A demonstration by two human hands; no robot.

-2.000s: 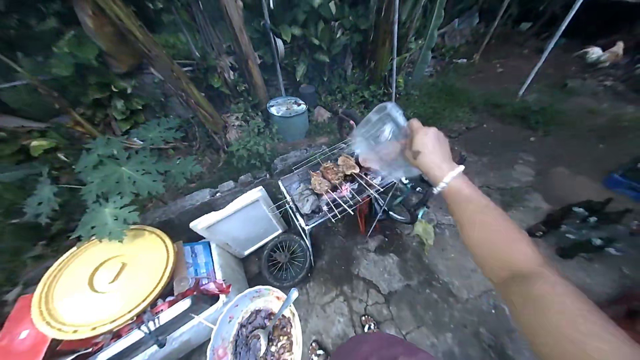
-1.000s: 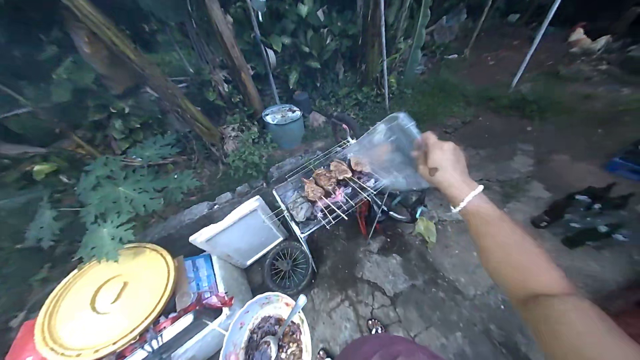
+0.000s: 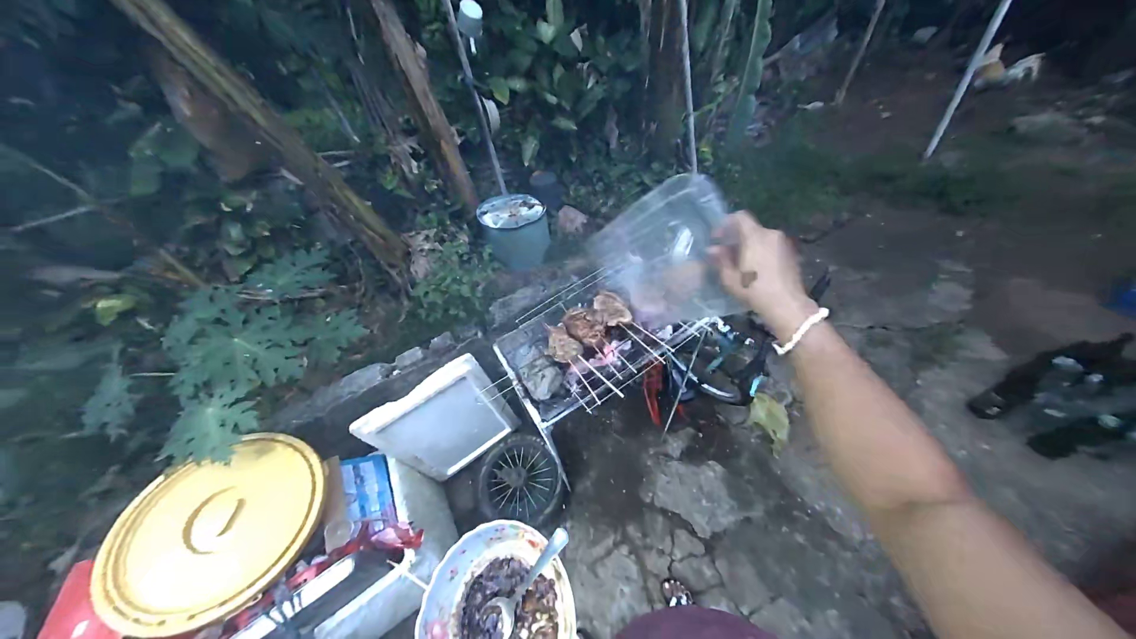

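Note:
My right hand point(image 3: 761, 266), with a white bracelet on its wrist, grips the edge of a clear plastic lid or tray point(image 3: 670, 240), blurred, above the right part of the charcoal grill point(image 3: 532, 390). Skewered pieces of meat point(image 3: 586, 327) lie side by side on the wire rack, their sticks pointing toward me. Pink-glowing coals point(image 3: 603, 355) show beneath them. A patterned bowl point(image 3: 432, 593) of dark sauce with chopped bits stands at the bottom, a metal spoon point(image 3: 532, 572) resting in it. My left hand is out of view.
A yellow round lid point(image 3: 209, 532) and a foam box point(image 3: 399, 532) stand at the lower left. A spoked wheel point(image 3: 521, 479) is beside the grill, a foam lid point(image 3: 439, 417) left of it. Behind are a lidded bucket point(image 3: 515, 232) and plants. Dark birds are on the right ground.
The plastic piece in my right hand has swung about over the right side of the grill, its tilt differing between frames. The skewers stay on the rack.

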